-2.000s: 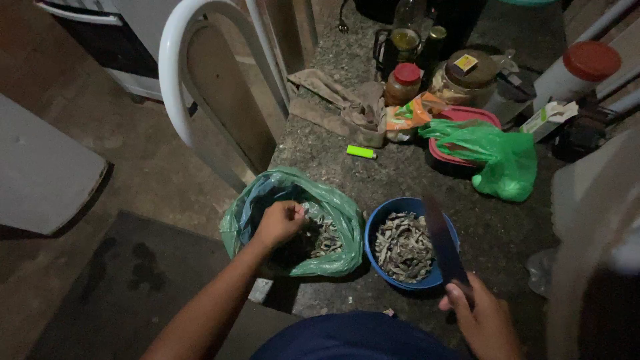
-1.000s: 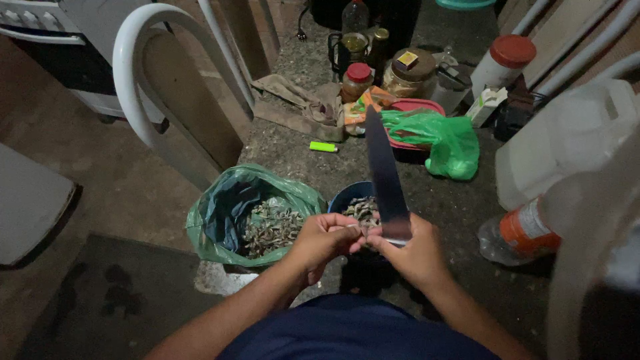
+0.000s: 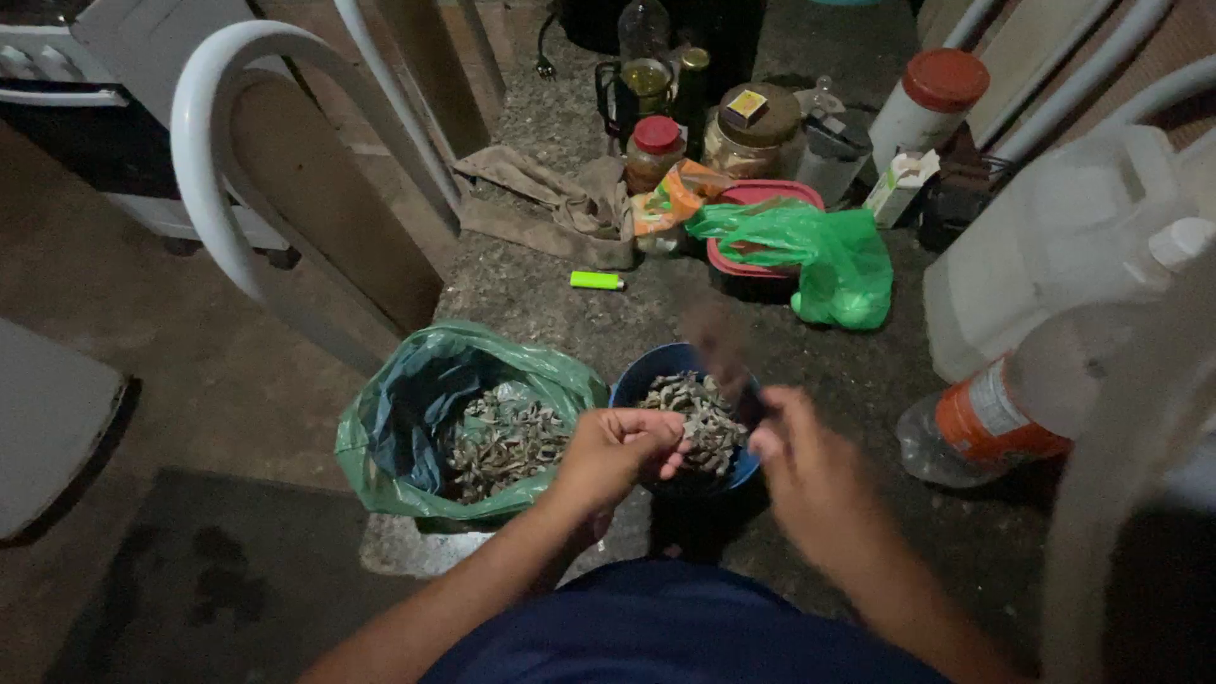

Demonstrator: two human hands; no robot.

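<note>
My left hand (image 3: 632, 451) is over the near left rim of a blue bowl (image 3: 635, 372), its thumb and fingers pinched together; whatever small piece may be between them is too small to tell. My right hand (image 3: 807, 456), blurred, grips a knife (image 3: 727, 347) whose blade points away from me over the bowl. Small greyish, dried-looking pieces (image 3: 701, 418) fill the bowl. Left of it, an open green plastic bag (image 3: 380, 475) holds more such pieces (image 3: 503, 446).
Beyond the bowl lie a lime-green lighter (image 3: 596, 280), a brown cloth (image 3: 560, 214) and a red-rimmed container (image 3: 760, 271) under a green bag (image 3: 845, 271). Jars stand behind. At right are a plastic bottle (image 3: 997, 418) and a large jug (image 3: 1035, 247); a white-framed chair (image 3: 204, 171) stands left.
Two seconds ago my left hand was in the green bag; now it is by the bowl. My right hand has moved slightly away from my left since one second ago, still with the knife.
</note>
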